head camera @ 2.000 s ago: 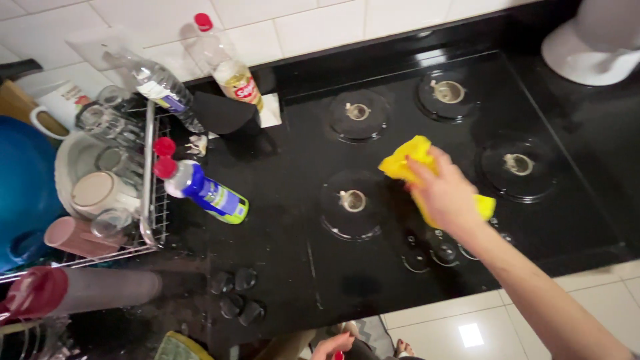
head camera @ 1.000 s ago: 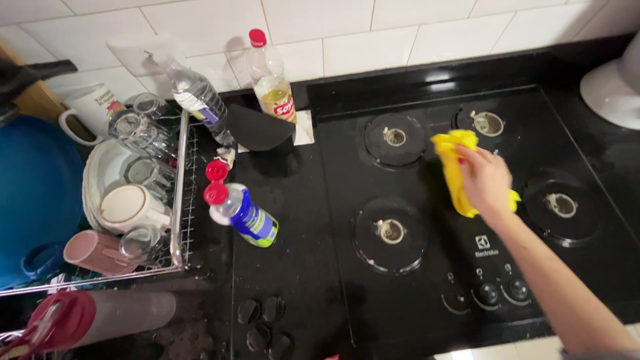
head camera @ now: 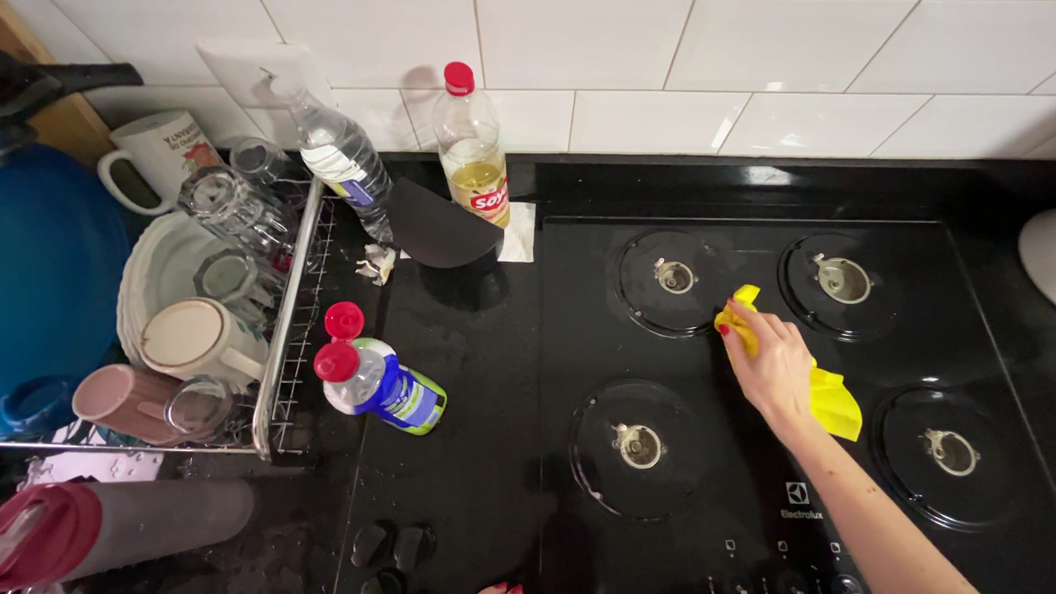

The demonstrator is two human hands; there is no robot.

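My right hand point(head camera: 771, 363) grips a yellow cloth point(head camera: 833, 404) against the black glass cooktop point(head camera: 726, 511), just right of the upper left burner base point(head camera: 675, 276). Part of the cloth sticks out past the fingertips, and a loose flap lies right of the wrist. Burner caps and grates are off, so the metal burner seats show. Of my left hand point(head camera: 502, 588) only red-nailed fingertips appear at the bottom edge; what it does is hidden. A blue and green squeeze bottle point(head camera: 404, 396) with its red cap flipped up stands left of the cooktop.
Left, a wire dish rack point(head camera: 285, 330) holds mugs, glasses and bowls. Along the tiled wall stand an oil bottle point(head camera: 478, 177), a clear plastic bottle point(head camera: 342, 153) and a black curved piece point(head camera: 441, 223). Black knobs point(head camera: 392, 544) and a red-lidded bottle point(head camera: 157, 524) lie near the front.
My right hand with the cloth has moved left across the cooktop, towards the upper left burner base. The view has shifted and come closer. Fingertips now show at the bottom edge.
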